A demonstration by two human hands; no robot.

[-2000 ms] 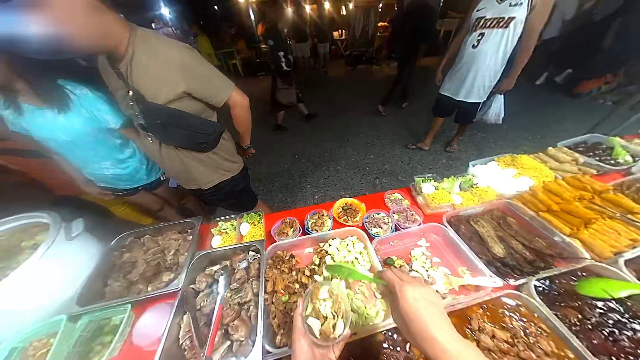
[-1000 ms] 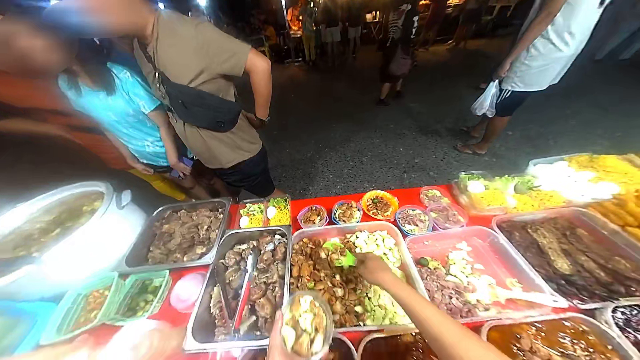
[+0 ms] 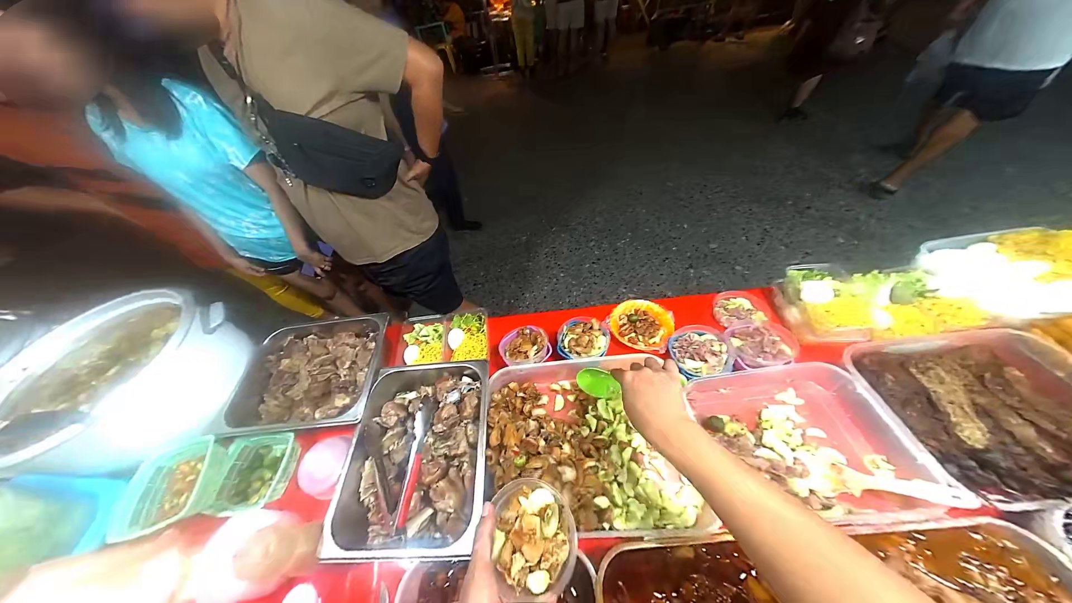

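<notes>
My left hand (image 3: 481,563), at the bottom middle, holds a small clear plastic cup (image 3: 533,540) filled with browned pieces and pale slices. Above the far right part of a large clear tray, my right hand (image 3: 653,394) grips a green plastic spoon (image 3: 598,383), its bowl pointing left. In that tray, chopped browned meat (image 3: 536,435) lies at the left and sliced pale green vegetable, perhaps cucumber, (image 3: 641,477) at the right. Small filled cups stand just beyond the tray, one of them an orange cup (image 3: 641,325).
Steel trays of meat (image 3: 423,461) stand left, one with red-handled tongs (image 3: 409,479). A large pot (image 3: 172,368) is at far left. A pink-based tray (image 3: 837,435) with a white spatula (image 3: 909,487) stands right. A blurred forearm (image 3: 109,561) reaches in at lower left. People stand beyond the table.
My right hand with the green spoon has moved toward the tray's far edge. The cup in my left hand looks fuller than one second ago. The person in the white top has turned and moved.
</notes>
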